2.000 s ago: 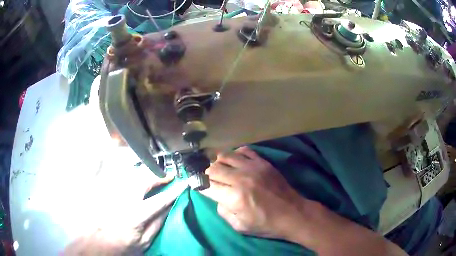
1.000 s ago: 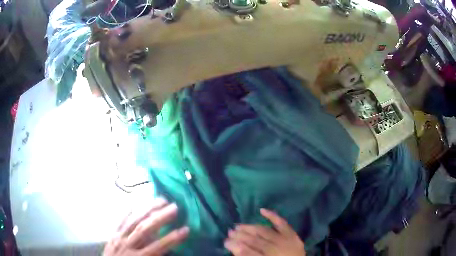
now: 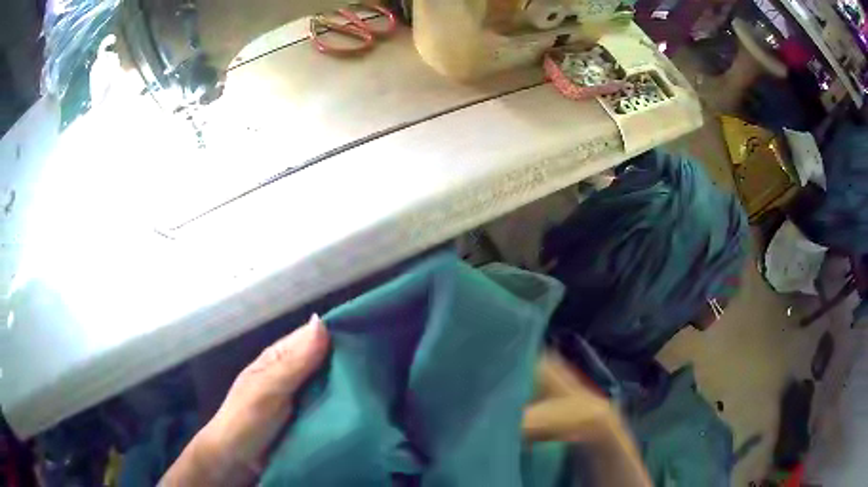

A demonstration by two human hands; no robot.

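Note:
A teal-green garment piece (image 3: 428, 371) hangs over the lap in front of the table's front edge, folded and bunched. My left hand (image 3: 271, 395) grips its left side, with the thumb on top near the table edge. My right hand (image 3: 576, 409) is blurred at the cloth's right side, its fingers bent against the cloth and partly hidden; its hold is unclear. The sewing machine (image 3: 457, 38) shows only in part at the top, and no cloth lies under its needle area.
Red-handled scissors (image 3: 354, 30) lie on the white machine table (image 3: 381, 181). A reddish tray (image 3: 581, 74) of small metal parts sits at the table's right end. A dark green cloth pile (image 3: 647, 247) is beside the table at right. A yellow item (image 3: 757, 166) lies beyond it.
The garment has come off the machine table and down into the lap. Both hands have moved to its sides. The view has swung down and right, uncovering the scissors and table front.

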